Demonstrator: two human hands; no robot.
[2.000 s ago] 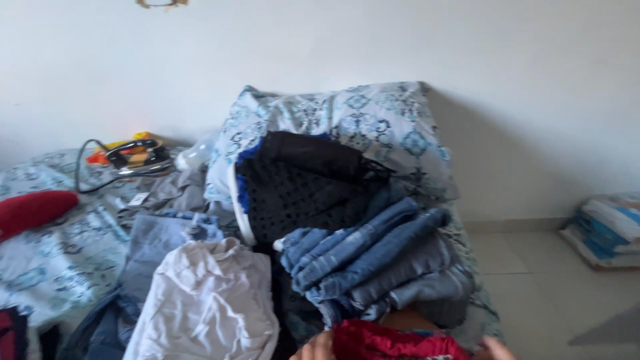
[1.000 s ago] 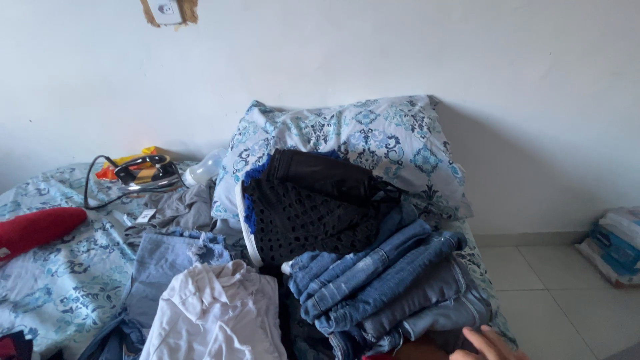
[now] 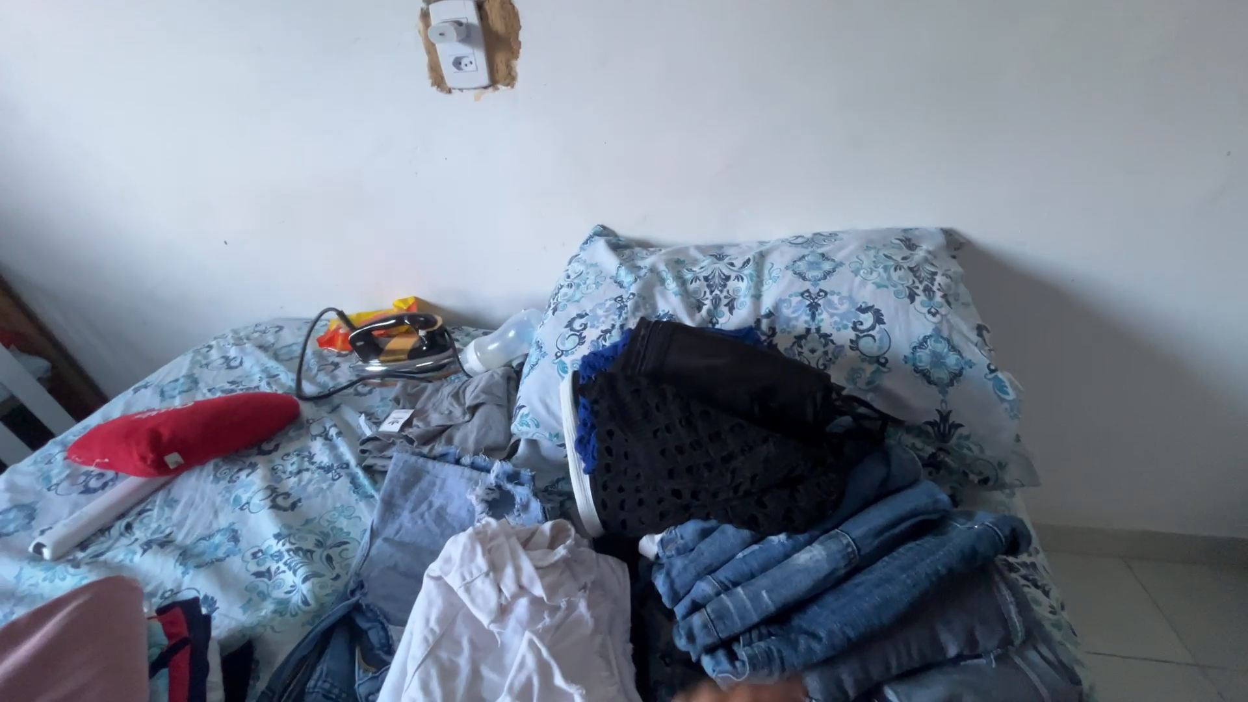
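Only a sliver of one hand (image 3: 741, 690) shows at the bottom edge, just below the folded blue jeans (image 3: 829, 575); which hand it is and what it holds cannot be told. White clothing (image 3: 517, 614) lies left of the jeans, partly over light blue denim (image 3: 424, 517). Behind the jeans, a black openwork garment (image 3: 712, 458) and a rolled black item (image 3: 726, 361) rest against a patterned pillow (image 3: 809, 283). A red cloth item (image 3: 185, 434) lies at the left on the bed.
A clothes iron (image 3: 405, 346) with its cord stands near the wall beside a clear plastic bottle (image 3: 502, 341). Grey fabric (image 3: 458, 414) lies in front of them. A white roll (image 3: 97, 517) and pink fabric (image 3: 73, 643) are at the left; tiled floor (image 3: 1141, 604) is at the right.
The red cloth seen between two hands at the bottom two seconds ago has gone out of view there. The hands have mostly dropped out of the frame; the view has shifted left.
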